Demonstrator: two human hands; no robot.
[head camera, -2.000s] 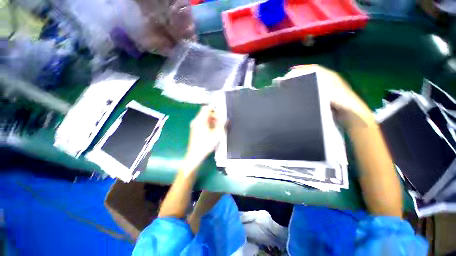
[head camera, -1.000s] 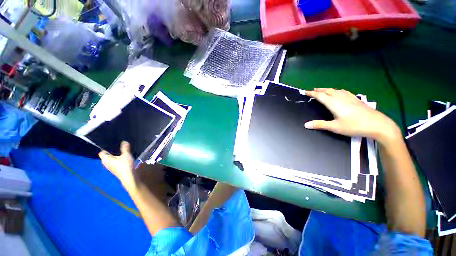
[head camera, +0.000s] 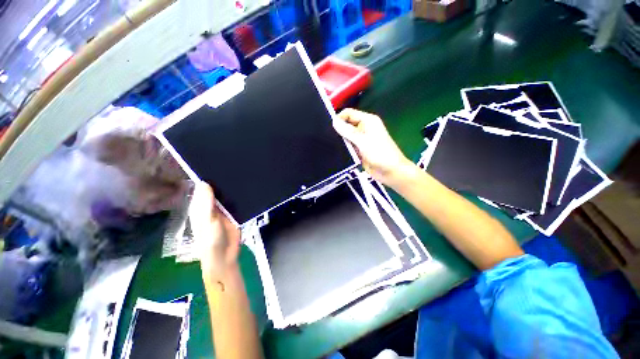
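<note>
A large black die-cut sheet (head camera: 260, 140) with a thin white margin and a notched white tab on its upper left edge is held up, tilted, in both hands. My left hand (head camera: 214, 228) grips its lower left edge. My right hand (head camera: 372, 144) grips its right edge. The main stack of black sheets (head camera: 326, 252) lies below it on the bench, uneven, with white edges showing. The held sheet overlaps the stack's far edge in view; I cannot tell if they touch.
A fanned pile of black sheets (head camera: 491, 161) lies right. Smaller black sheets (head camera: 156, 335) and a white cut-out pile (head camera: 105, 308) lie lower left. Crumpled plastic bags (head camera: 105, 182) stand left. A red tray (head camera: 342, 80) and tape roll (head camera: 361, 49) are behind, on the green bench (head camera: 414, 84).
My left hand has left the smaller pile and my right hand the stack top; both now hold a large sheet raised. The view has turned right and upward.
</note>
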